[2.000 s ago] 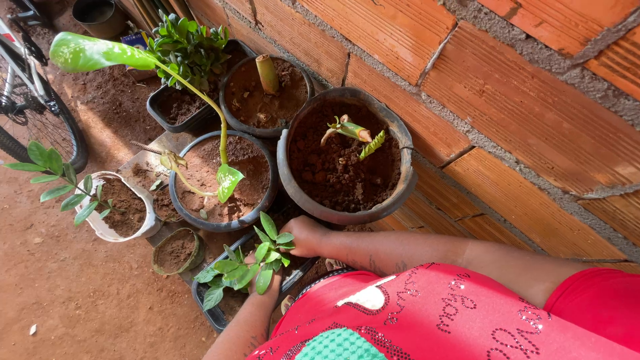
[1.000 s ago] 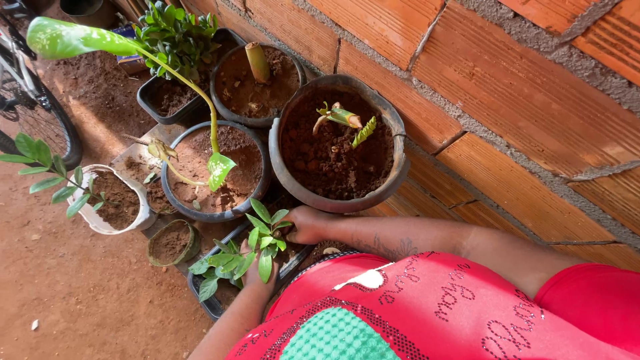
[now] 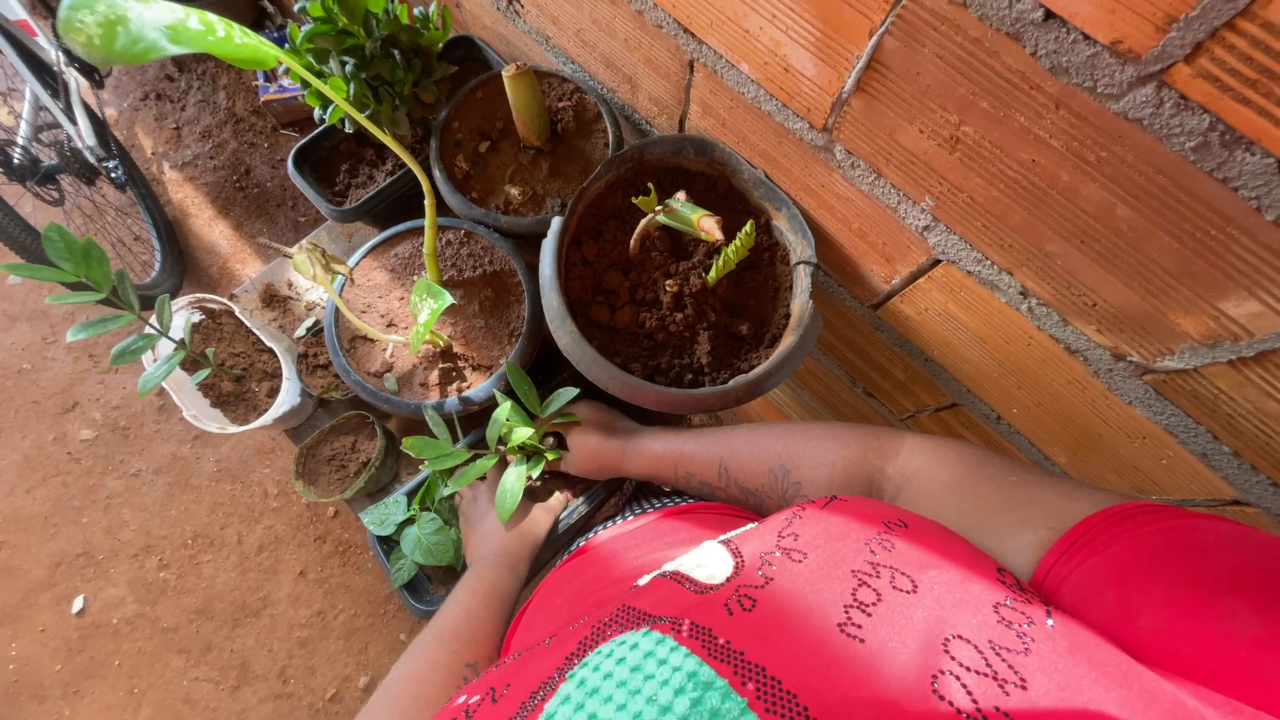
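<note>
My left hand (image 3: 508,522) reaches into a dark rectangular planter (image 3: 418,600), at the soil under a leafy green plant (image 3: 515,435). Opposite it, my right hand (image 3: 592,442) is at the base of the same plant. Leaves and the planter's edge hide most of the fingertips, so whether either hand grips the stem cannot be told. A broader-leaved plant (image 3: 428,538) grows at the planter's left end. Just above the hands stand a round pot (image 3: 432,405) with a tall leaning stem and a larger grey pot (image 3: 680,398) holding a cut stem.
A white container (image 3: 290,400) with a sprig and a small round pot (image 3: 375,478) of soil sit to the left. Behind are a pot with a stump (image 3: 525,105) and a bushy plant (image 3: 370,60). A brick wall (image 3: 1050,200) rises at right; a bicycle wheel (image 3: 150,230) stands upper left.
The leafy plant between my hands stands a little differently, its leaves shifted. Both hands stay low in the planter.
</note>
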